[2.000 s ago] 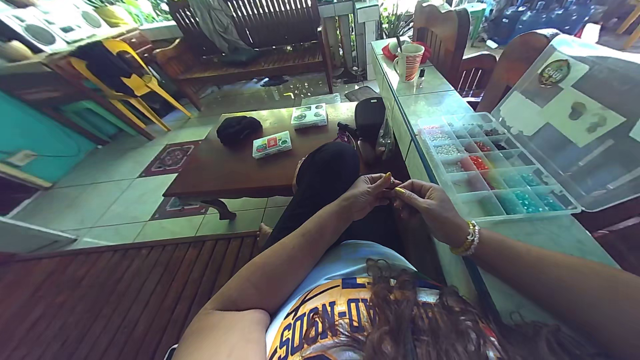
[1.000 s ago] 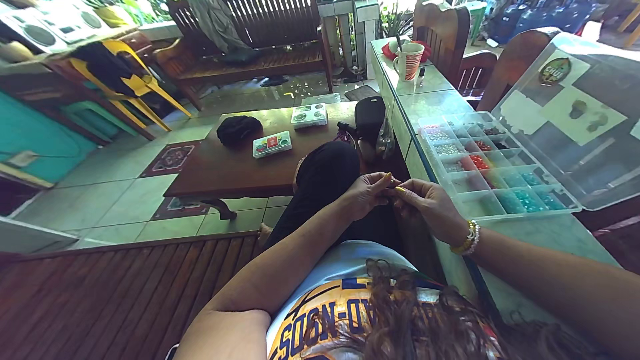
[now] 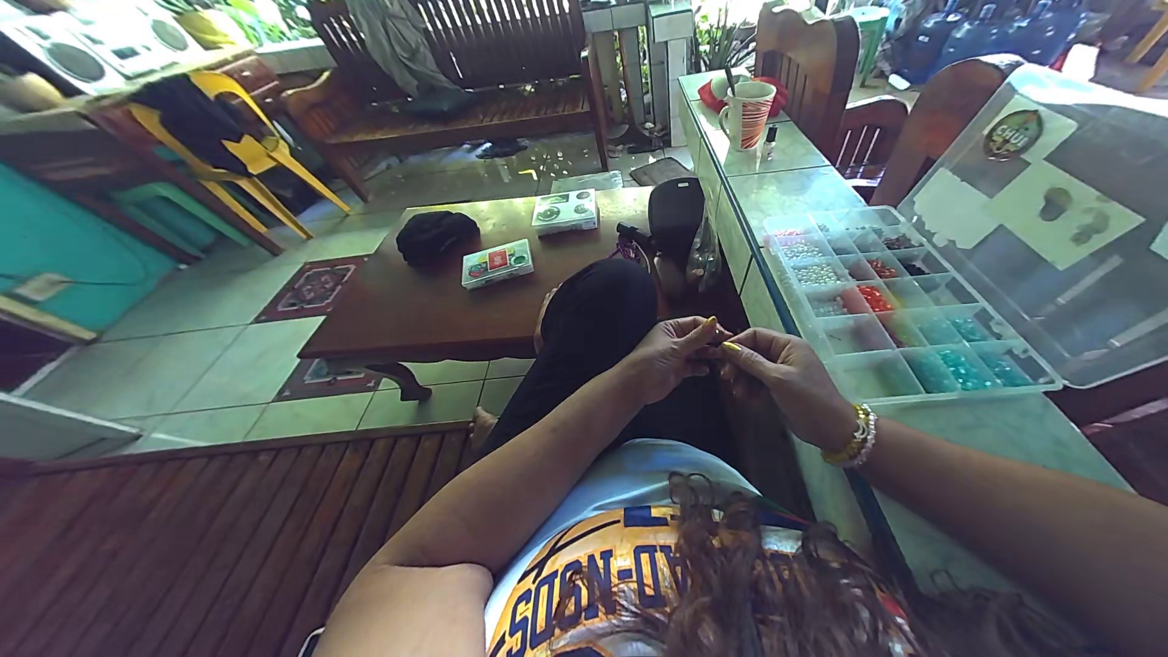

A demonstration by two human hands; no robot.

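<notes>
My left hand and my right hand meet above my lap, fingertips nearly touching. Thumb and fingers are pinched together on each, around something too small to make out, perhaps a reddish bit between them. Beaded bracelets circle my right wrist. To the right of my hands, a clear plastic compartment box lies with its lid raised. Its compartments hold red beads, teal beads and whitish beads; some compartments near me look bare.
The box rests on a tiled ledge, with a striped mug and a small bottle farther along. Ahead stands a low wooden table bearing a black cap and two small cases. Wooden chairs line the ledge's far side.
</notes>
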